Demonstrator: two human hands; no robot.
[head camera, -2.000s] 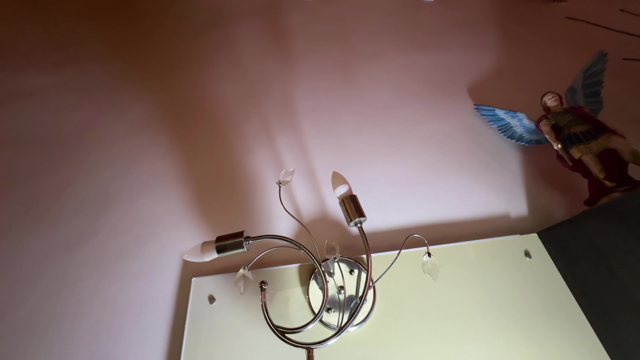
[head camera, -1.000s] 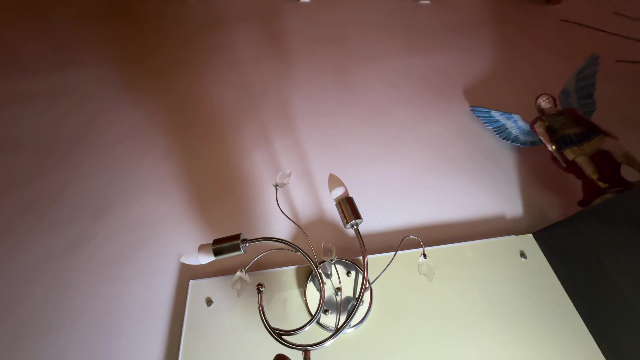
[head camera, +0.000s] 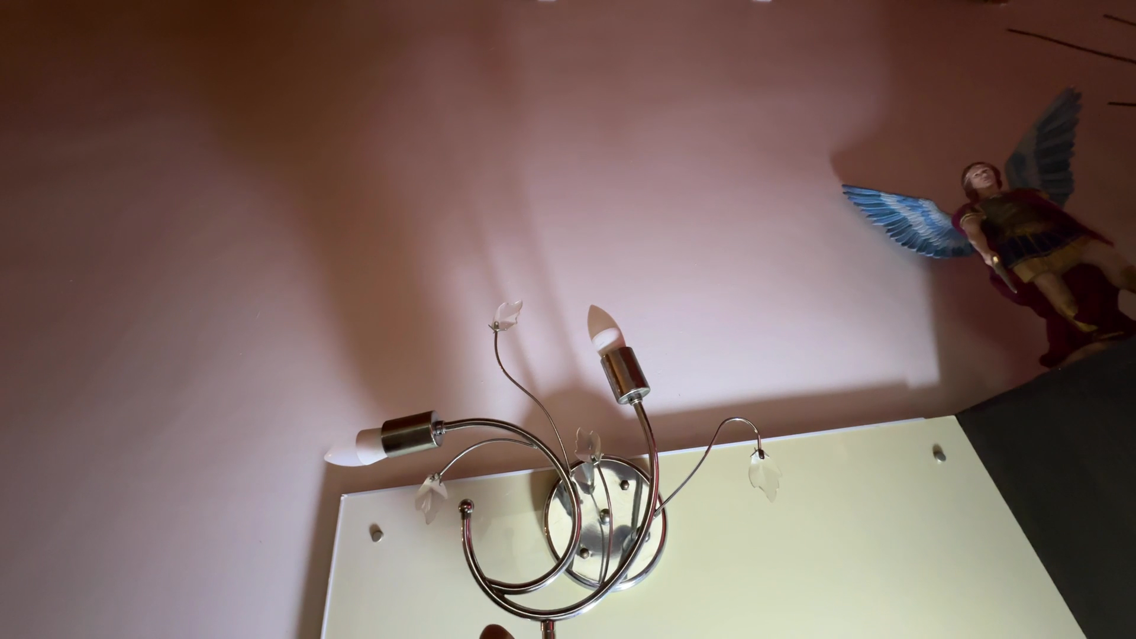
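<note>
A chrome wall lamp with curved arms has a round polished base plate (head camera: 605, 524) on a pale glossy panel (head camera: 825, 532). One candle-shaped bulb (head camera: 606, 330) points up from its metal socket (head camera: 626, 374); another bulb (head camera: 357, 447) points left from a second socket (head camera: 413, 434). Thin wires carry clear leaf-shaped ornaments, one at the top (head camera: 507, 316) and one at the right (head camera: 763, 475). At the bottom edge, just left of the lamp's lower stem (head camera: 548, 629), a small brown rounded shape looks like a fingertip (head camera: 497, 632). Which hand it belongs to cannot be told, and the rest is hidden.
A winged figurine (head camera: 1029, 231) in a dark red cape stands at the right, above a dark surface (head camera: 1056, 461). Metal studs sit near the panel's upper corners, one left (head camera: 376, 532) and one right (head camera: 939, 453). Behind is a pinkish wall (head camera: 692, 177) with soft shadows.
The brown rounded shape at the bottom edge, absent two seconds ago, has come into view beside the lamp's lower stem. The lamp and figurine have not moved.
</note>
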